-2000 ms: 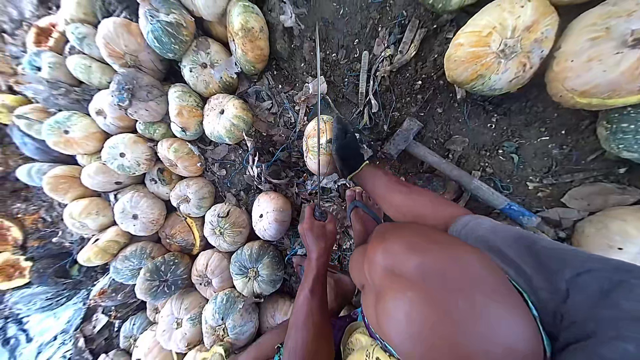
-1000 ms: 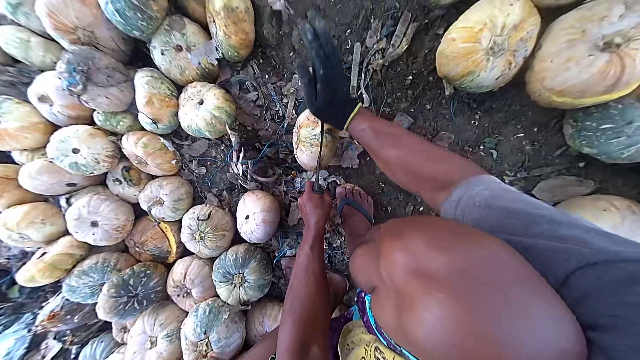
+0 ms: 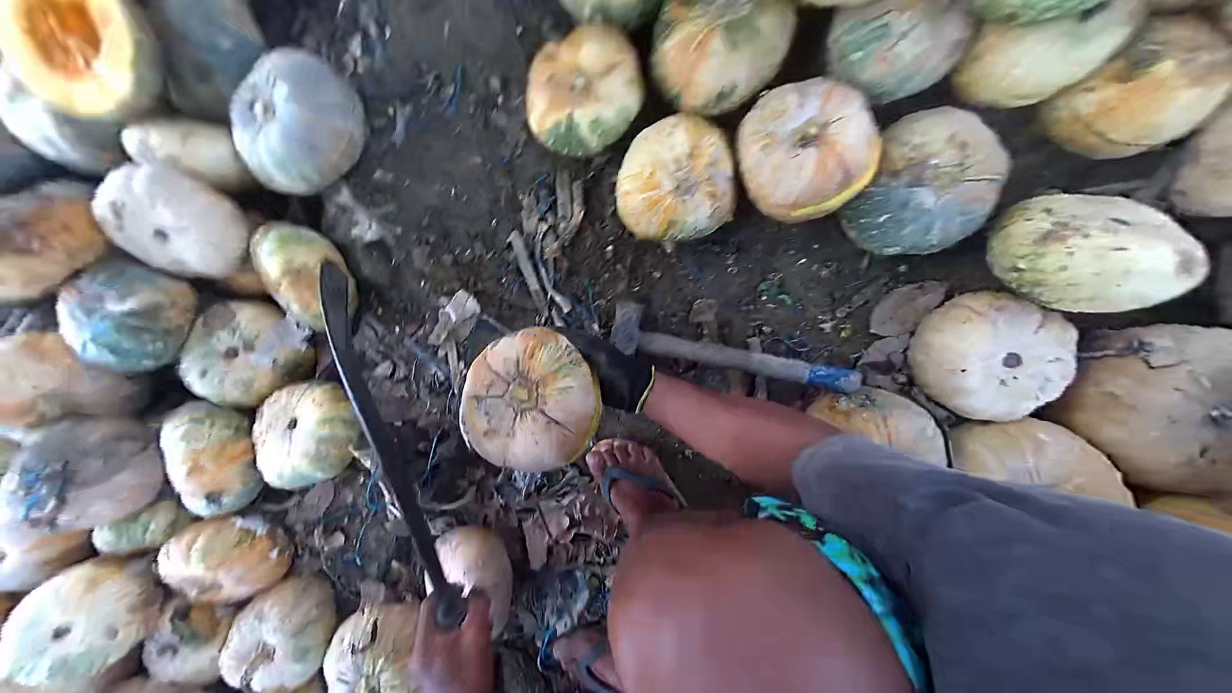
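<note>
My left hand (image 3: pixel 454 645), bare and partly cut off at the bottom edge, grips the handle of a machete (image 3: pixel 385 443). Its long dark blade slants up and left past the pile, with the tip over a small pumpkin (image 3: pixel 298 274). A pale orange pumpkin (image 3: pixel 530 399) is held by my right hand (image 3: pixel 611 371), in a black glove, at its right side; the pumpkin hides most of the fingers. Blade and held pumpkin are apart. Beyond the machete handle lies a pale pumpkin (image 3: pixel 476 568), partly hidden.
Many pumpkins (image 3: pixel 245 351) crowd the left side, among them a cut one with orange flesh (image 3: pixel 72 43). More pumpkins (image 3: pixel 808 144) fill the upper right. A long-handled hammer (image 3: pixel 727 356) lies on littered soil beside my right forearm. My sandalled foot (image 3: pixel 635 481) is below the held pumpkin.
The blade, over the pumpkin before, has swung left off it. My gloved hand, spread above the pumpkin a second ago, has taken hold of it and raised it. The view has shifted.
</note>
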